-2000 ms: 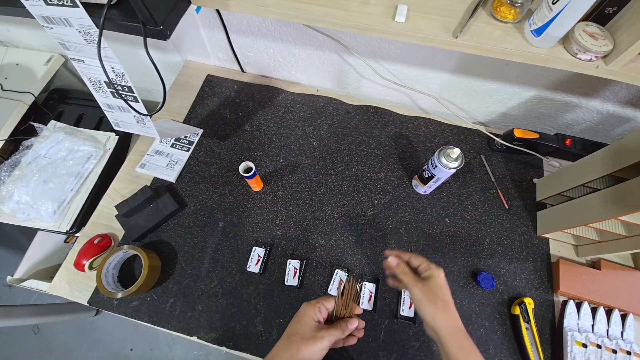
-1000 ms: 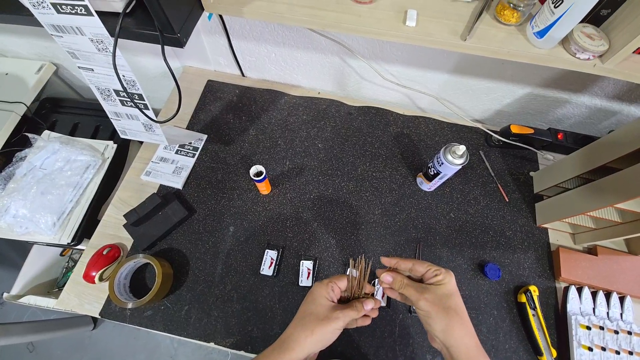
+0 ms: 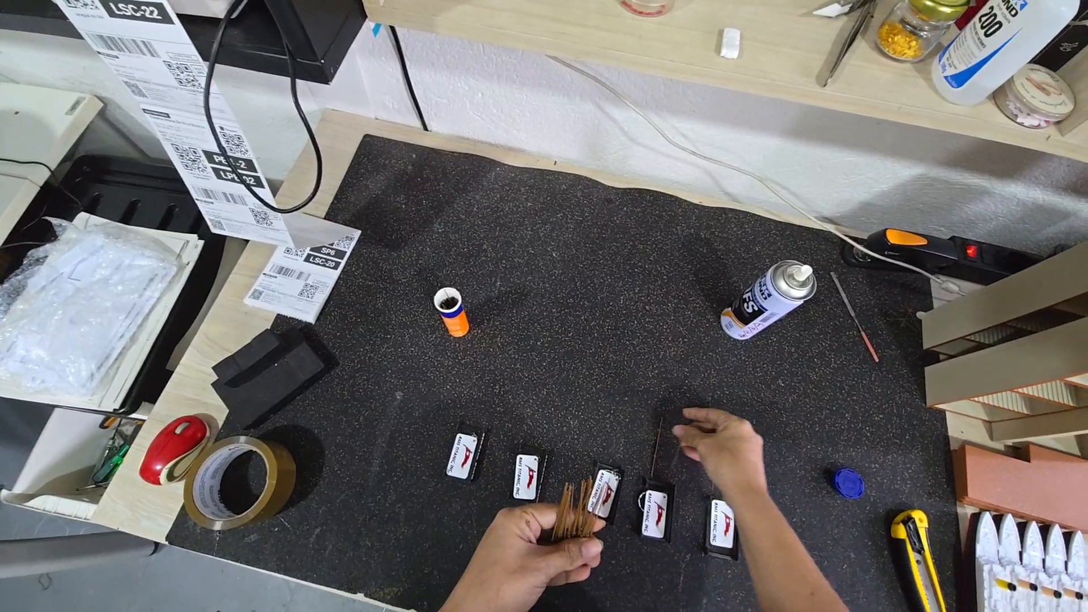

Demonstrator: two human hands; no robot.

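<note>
My left hand [image 3: 544,552] grips a bundle of thin brown sticks [image 3: 575,510] near the front of the black mat. To its right, my right hand [image 3: 722,446] has its fingertips pinched beside a thin dark stick [image 3: 657,446] that stands above one small black block; whether the fingers hold a stick is too fine to tell. Several small black blocks with white labels lie in a row: one at the left [image 3: 463,455], another [image 3: 526,476], one by the bundle [image 3: 605,493], one under the stick [image 3: 654,513] and one below my right hand [image 3: 722,523].
On the mat are an orange tube [image 3: 451,313], a spray can [image 3: 767,300], a thin file-like tool [image 3: 854,317], a blue cap [image 3: 848,483], a yellow utility knife [image 3: 918,557], packing tape [image 3: 238,483] and black foam pieces [image 3: 270,374]. A red mouse [image 3: 176,449] sits at left.
My right hand has moved right, away from the bundle in my left hand. More of the labelled blocks now show between the hands.
</note>
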